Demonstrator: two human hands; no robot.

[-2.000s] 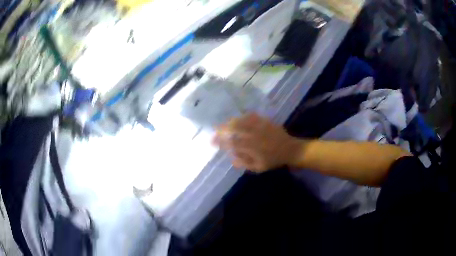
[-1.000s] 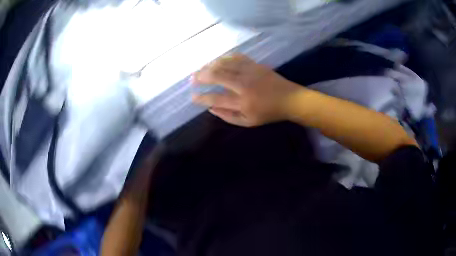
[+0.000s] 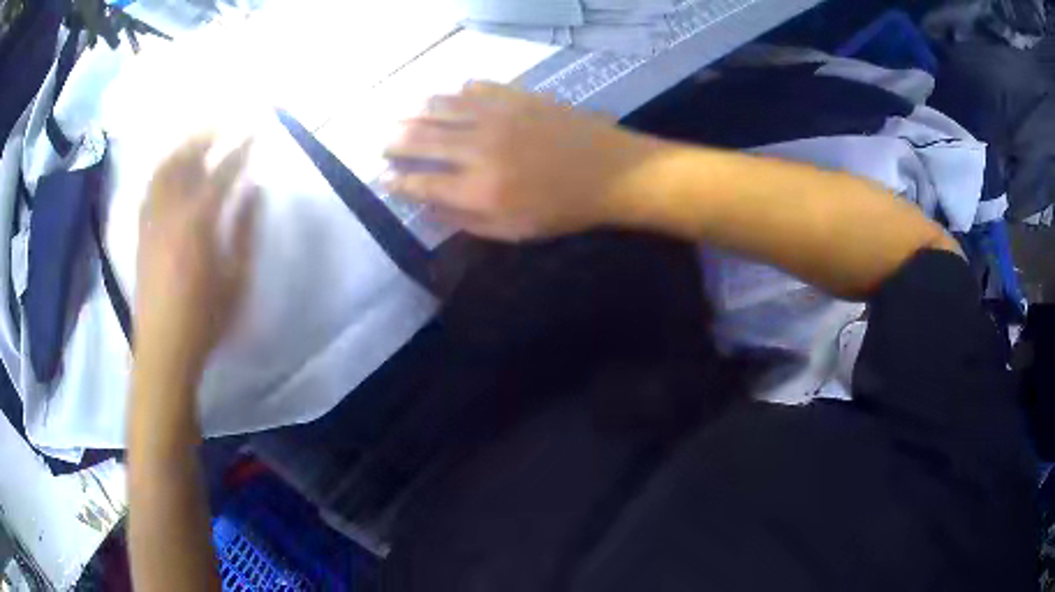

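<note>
A white garment panel (image 3: 312,312) with a navy strip (image 3: 353,191) across it lies over the left end of the table and hangs past its front edge. My left hand (image 3: 197,243) is blurred, with fingers apart, over the panel's left part; whether it grips cloth is unclear. My right hand (image 3: 498,162) is at the table's front edge, right of the navy strip, fingers partly bent; whether anything is between them cannot be told. Glare hides the cloth's far part.
The ruler-marked table edge (image 3: 625,69) runs to the upper right. Pale cut pieces (image 3: 532,12) lie at the top. A navy and white bundle (image 3: 902,156) is at the right. A blue plastic basket (image 3: 257,561) is below the table, lower left.
My left hand has come up from below the table edge onto the white panel. My right hand has shifted left. The panel with its navy strip now spreads over the table's left end.
</note>
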